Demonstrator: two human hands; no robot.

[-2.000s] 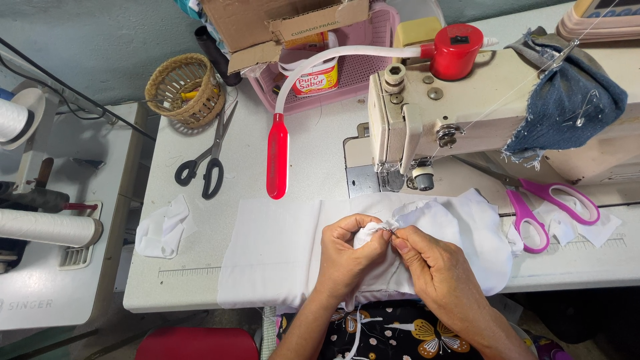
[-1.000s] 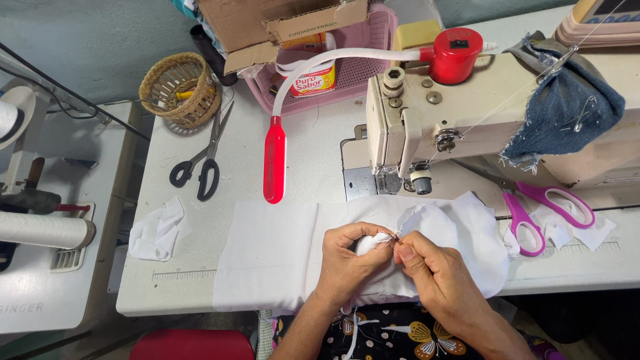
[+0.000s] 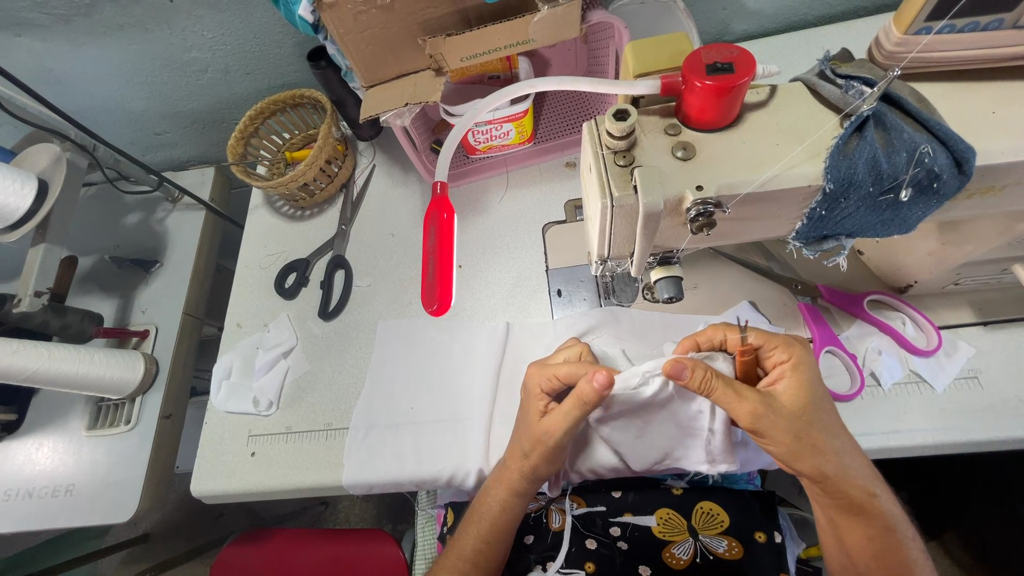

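Observation:
Between both hands a seam edge of white fabric point(image 3: 656, 424) is stretched over the table's front edge. My left hand point(image 3: 560, 400) pinches the edge between thumb and forefinger. Close to its right, my right hand point(image 3: 752, 384) pinches the same edge and also holds a seam ripper point(image 3: 746, 362) with an orange-brown handle, its forked tip pointing up and away. More white fabric point(image 3: 432, 400) lies flat to the left, under the hands. Behind them stands a sewing machine point(image 3: 640, 192), its presser foot area beyond the cloth.
Black-handled scissors point(image 3: 336, 272), a red lamp point(image 3: 438, 256) and a wicker basket point(image 3: 292, 148) are at the left and back. Purple-handled scissors point(image 3: 836, 352) and white scraps point(image 3: 888, 360) lie at the right. A denim piece point(image 3: 888, 168) hangs on the machine. Another white scrap point(image 3: 256, 368) lies left.
My hands have gone from close together at a bunched bit of fabric to slightly apart, with the edge drawn out between them. The seam ripper's forked tip now shows above my right hand.

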